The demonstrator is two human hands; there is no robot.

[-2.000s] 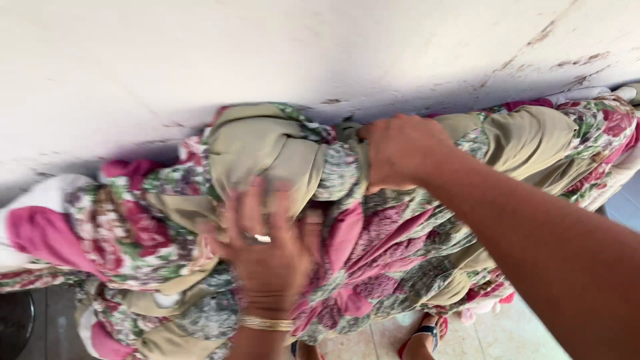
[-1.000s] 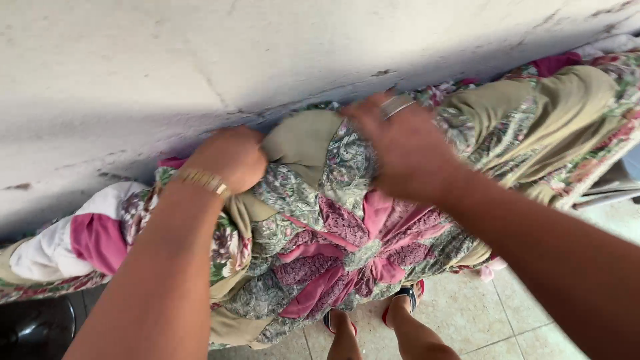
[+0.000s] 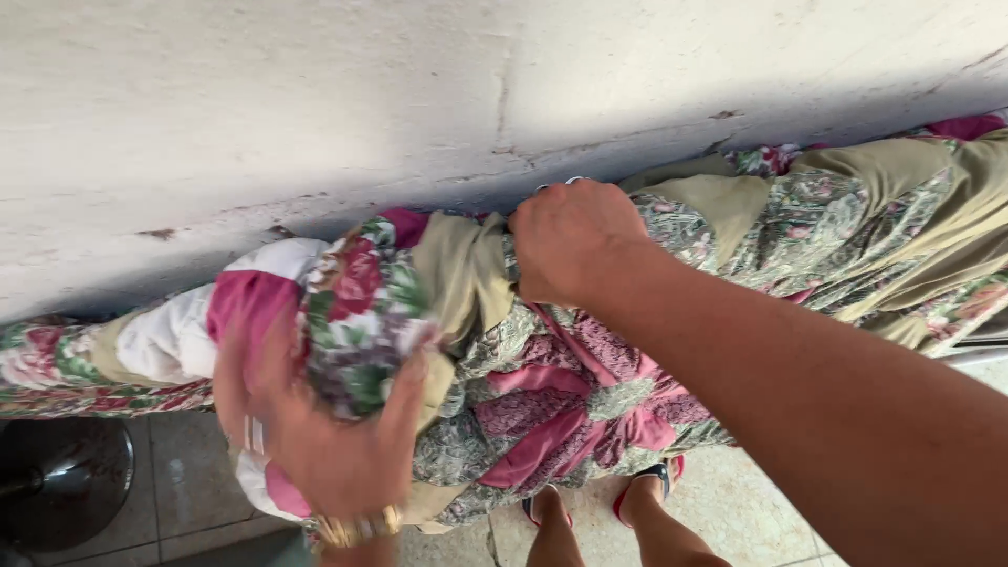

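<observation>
A patchwork quilt (image 3: 622,398) in pink, khaki, white and floral cloth lies bunched along a long narrow support that it mostly hides. My left hand (image 3: 323,417), blurred, with a ring and a gold bracelet, is spread over the floral and pink part at the left. Whether its fingers press the cloth or hover above it cannot be told. My right hand (image 3: 579,240) is closed on a fold at the quilt's wall-side edge, with its fingertips hidden. Pink strips radiate from a green knot-like centre below it.
A worn white wall (image 3: 441,102) runs along the quilt's far side. At lower left a round dark metal base (image 3: 71,472) stands on the tiled floor (image 3: 756,488). My sandalled feet (image 3: 646,488) are below the quilt. A pale edge shows at far right.
My left hand has moved from the quilt's wall-side edge toward its near side, and its fingers have spread. My right hand, blurred and loose a second ago, is now closed on the cloth.
</observation>
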